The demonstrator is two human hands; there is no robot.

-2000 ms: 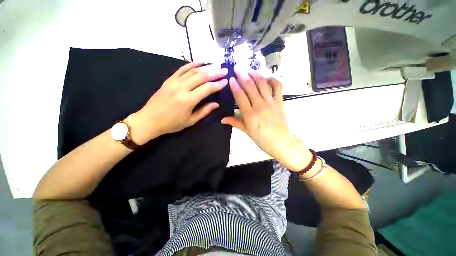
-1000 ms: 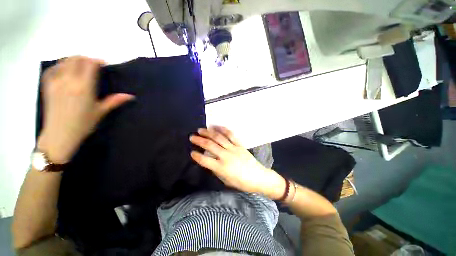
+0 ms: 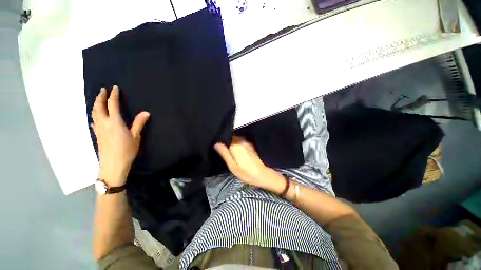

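A large black fabric panel (image 3: 163,89) lies on the white table and hangs over its front edge towards the lap. Its top right corner reaches the lit needle area (image 3: 212,7) at the top edge of the picture, where details are hard to see. My left hand (image 3: 115,134) lies on the panel's left part, fingers apart. My right hand (image 3: 245,161) is at the panel's lower right edge by the table's front edge, with the thumb on top and the other fingers partly hidden, so it pinches the cloth.
A smartphone (image 3: 335,4) is cut off at the top edge. The white table (image 3: 316,68) has a printed scale near its front right. Black cloth (image 3: 380,150) hangs at right below the table, and more dark cloth (image 3: 174,216) lies by the lap. Grey floor shows at left.
The view has tilted down, so the machine head is out of the picture. My left hand has settled flat on the panel's left side. My right hand has moved lower and now grips the panel's edge.
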